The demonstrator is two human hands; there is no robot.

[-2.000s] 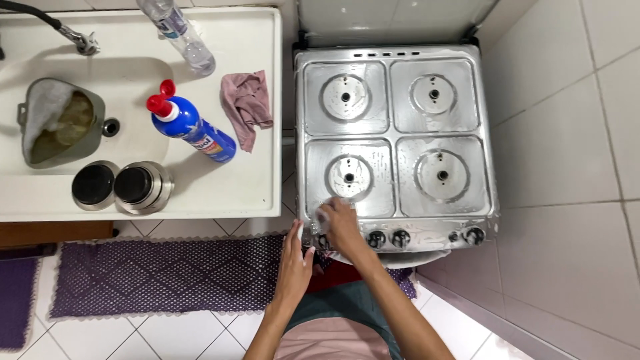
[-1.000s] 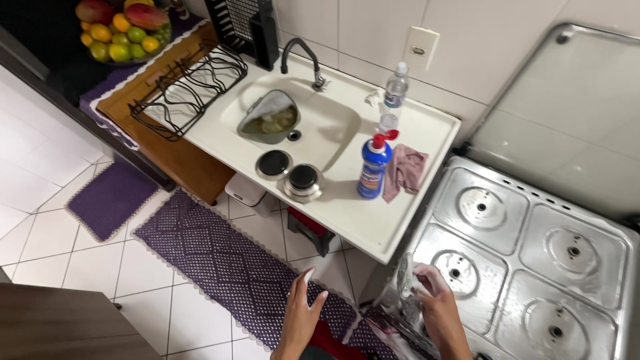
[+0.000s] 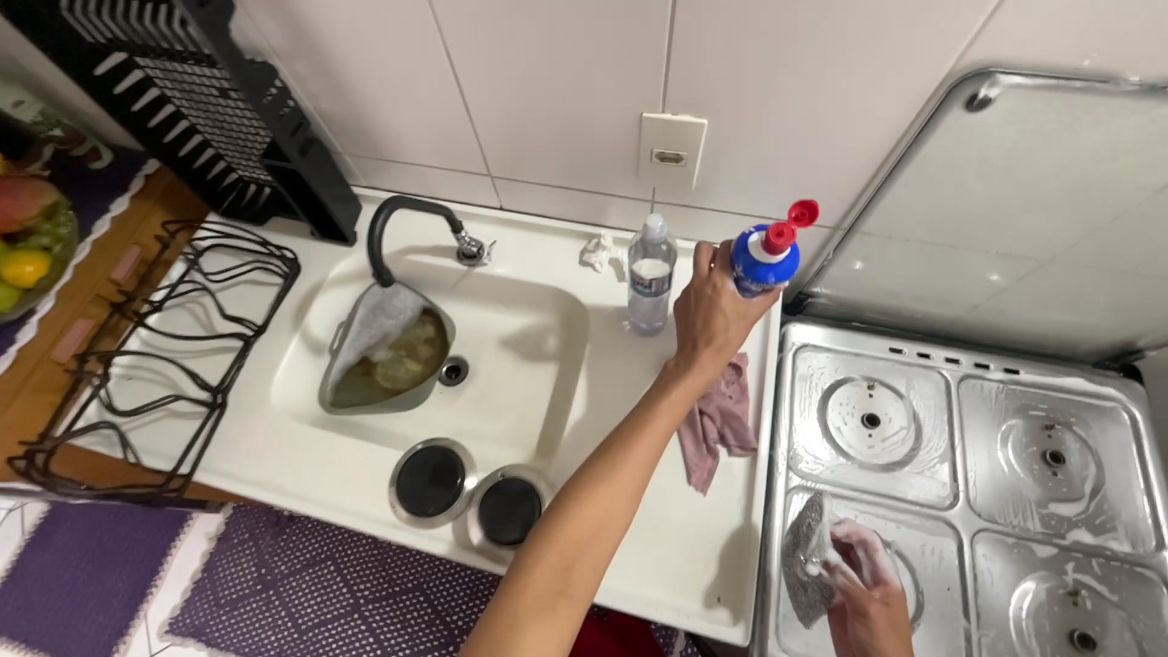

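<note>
My left hand [image 3: 716, 306] grips a blue bottle [image 3: 763, 263] with its red flip cap open, lifted over the right side of the white sink counter. In my right hand [image 3: 867, 570] is a grey scouring pad [image 3: 808, 558] with white foam, held above the front left part of the steel stove top [image 3: 967, 456]. Foam also covers some of those fingers. A pink cloth [image 3: 719, 422] lies on the counter below the bottle. Beside my left hand stands a clear plastic bottle [image 3: 650, 283] with a white cap.
Burner caps [image 3: 431, 480] rest at the sink's front edge. A grey basin [image 3: 388, 351] of murky water sits in the sink under the black faucet [image 3: 411, 208]. Black stove grates [image 3: 173, 365] and a dish rack [image 3: 219, 109] are at left. The stove's glass lid [image 3: 1022, 210] stands raised.
My left hand has reached forward and taken hold of the blue bottle, which stood on the counter before. My right hand remains over the stove with the pad. The view has shifted.
</note>
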